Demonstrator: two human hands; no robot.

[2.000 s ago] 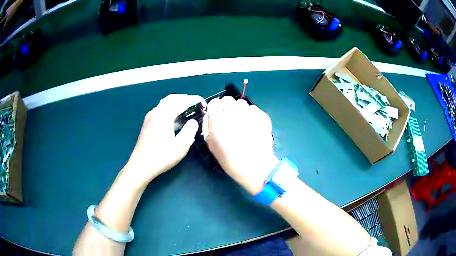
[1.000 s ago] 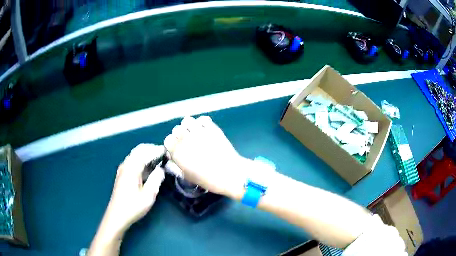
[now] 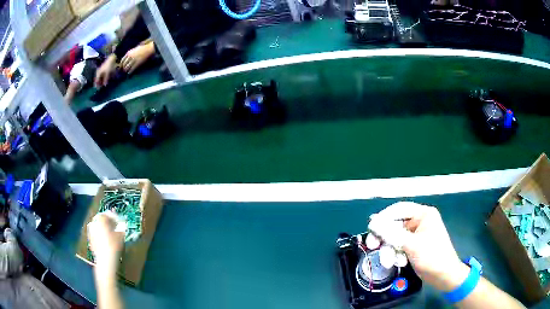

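Note:
The black unit (image 3: pixel 353 271) lies flat on the green bench at the lower right, with its round silvery centre (image 3: pixel 375 273), red wires and a small round red-and-blue part showing. My right hand (image 3: pixel 416 238) is over its upper right side, fingers bent and white coverings on some fingertips; whether it grips a wire is unclear. My left hand (image 3: pixel 106 236) is at the left carton (image 3: pixel 140 256), its blurred fingers over the green boards (image 3: pixel 123 205) inside. I cannot tell whether it holds a board.
The right carton (image 3: pixel 509 244) of green and pale pieces stands at the right edge. A white rail (image 3: pixel 271 192) separates bench and conveyor. Black units (image 3: pixel 256 104) with blue parts sit on the conveyor. A grey post (image 3: pixel 75 130) rises behind the left carton. Another person's hands (image 3: pixel 135 57) show at upper left.
The view has swung left. My left hand has left the unit and moved to the left carton. My right hand stays at the unit, whose silvery centre is now more exposed.

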